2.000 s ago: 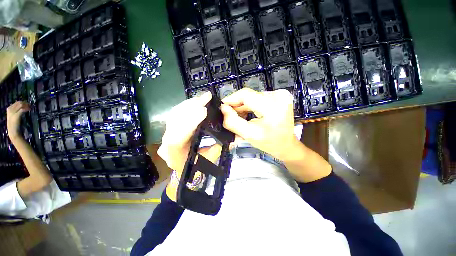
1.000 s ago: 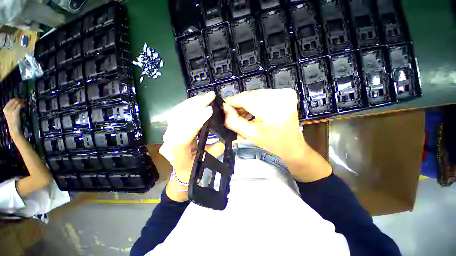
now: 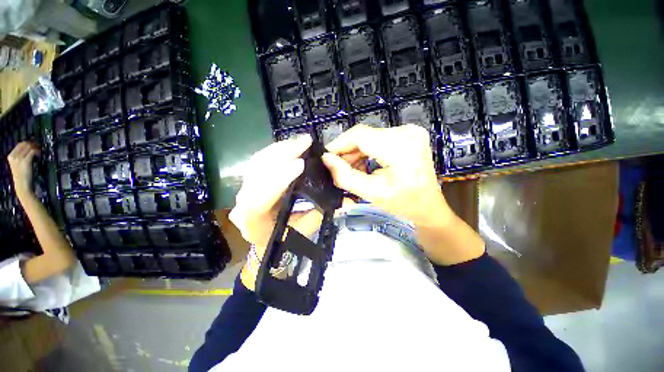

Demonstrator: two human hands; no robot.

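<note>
A black oblong plastic housing with window openings hangs tilted in front of my body. My left hand grips its left edge near the upper end. My right hand is at the upper right edge of the housing, with thumb and index finger pinched against it. A small dark thing shows between the fingers of my right hand, too small to name. The pinch point itself is mostly hidden by my fingertips. A pile of small silvery-white and dark inserts lies on the green bench top.
A glossy black blister tray with housings lies ahead. A second tray stack is at the left, with a crumpled clear bag beyond it. Another person's arm reaches in at far left. A cardboard box stands below the bench at right.
The housing's lower end has swung slightly left and down since one second ago. My hands have shifted a little but keep their places on it.
</note>
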